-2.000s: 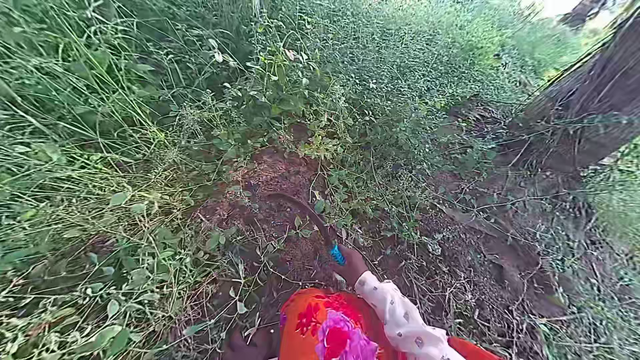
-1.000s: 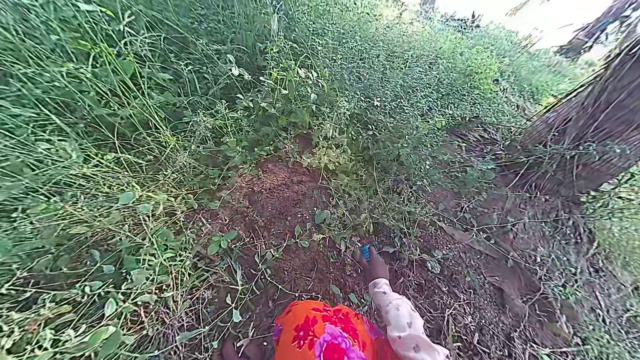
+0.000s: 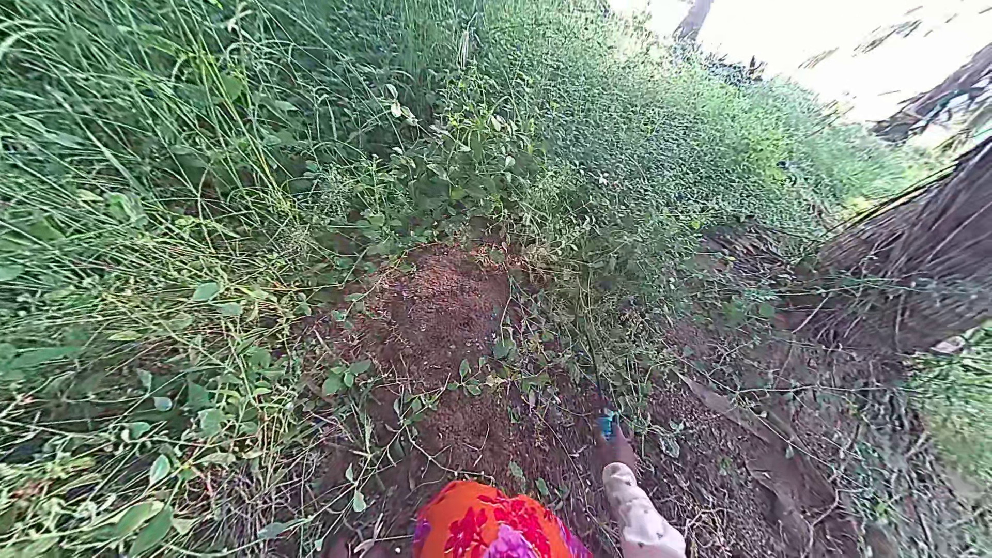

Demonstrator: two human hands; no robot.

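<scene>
My right hand (image 3: 618, 451), below a pale patterned sleeve (image 3: 639, 511), is closed around the blue handle of a sickle (image 3: 608, 425). Its thin dark blade points up and away among weeds, and its far end is hard to make out. Leafy weeds (image 3: 504, 349) trail over bare reddish soil (image 3: 449, 310) to the left of the hand. Orange cloth with red and purple flowers (image 3: 496, 523) covers my knee at the bottom edge. My left hand cannot be made out; a dark shape at the bottom edge, left of the cloth, is too unclear to name.
Tall grass (image 3: 116, 155) grows at the left, and dense low green plants (image 3: 659, 139) spread ahead. A thick tree trunk (image 3: 922, 256) leans at the right. Dry stems and a flat brown piece of plant debris (image 3: 728, 407) lie on the soil before it.
The sickle's curved blade showed plainly over the bare soil two seconds ago; my right hand has moved right with it, and the blade is now among the weeds. The view has tilted up somewhat.
</scene>
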